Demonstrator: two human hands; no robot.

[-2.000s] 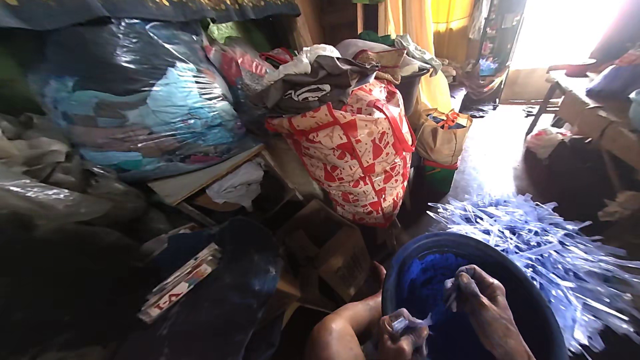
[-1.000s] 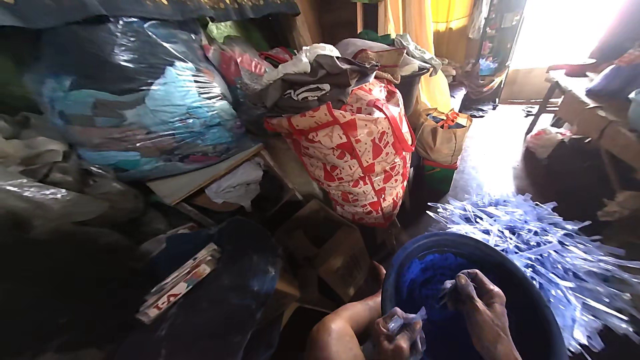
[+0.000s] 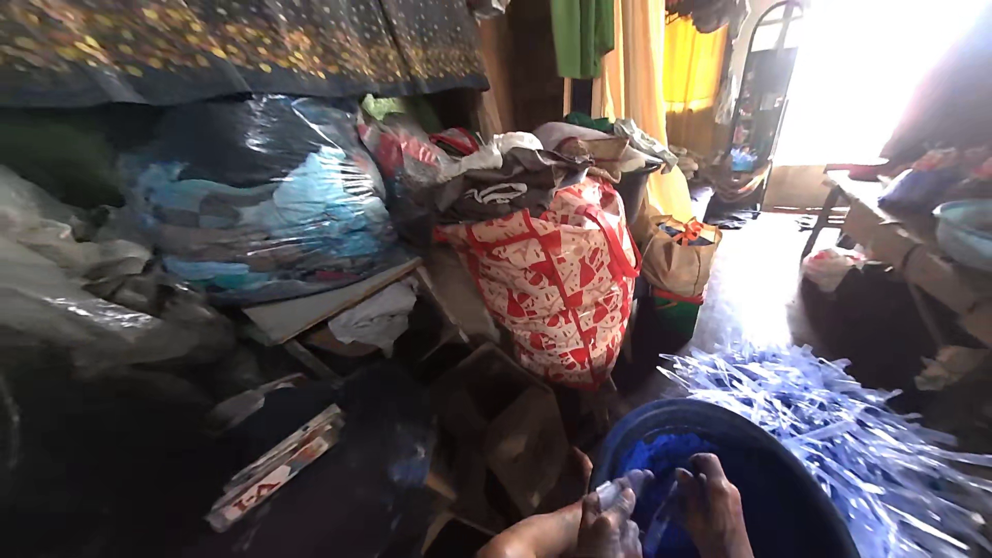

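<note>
A large dark-blue round tub (image 3: 783, 457) stands at the lower right, with bright blue material (image 3: 666, 453) inside, its kind unclear. At the tub's near left side, my left hand (image 3: 612, 519) is closed on a small whitish plastic-like piece (image 3: 610, 493). My right hand (image 3: 709, 500) is over the inside of the tub, its fingers bent near a thin pale strip (image 3: 659, 521); whether the fingers grip the strip cannot be told. Beyond and right of the tub lies a big heap of pale blue-white strips (image 3: 837, 418).
A red-and-white patterned bag (image 3: 566, 294) piled with clothes stands ahead. Left of it, a clear plastic bag of clothes (image 3: 263, 209) rests on a board. An open cardboard box (image 3: 527, 442) sits left of the tub. A paper bag (image 3: 678, 260) and a wooden bench (image 3: 891, 225) are farther back.
My left hand has come up and nearer to the right hand over the tub's edge, still with the whitish piece. The right hand's fingers have shifted a little.
</note>
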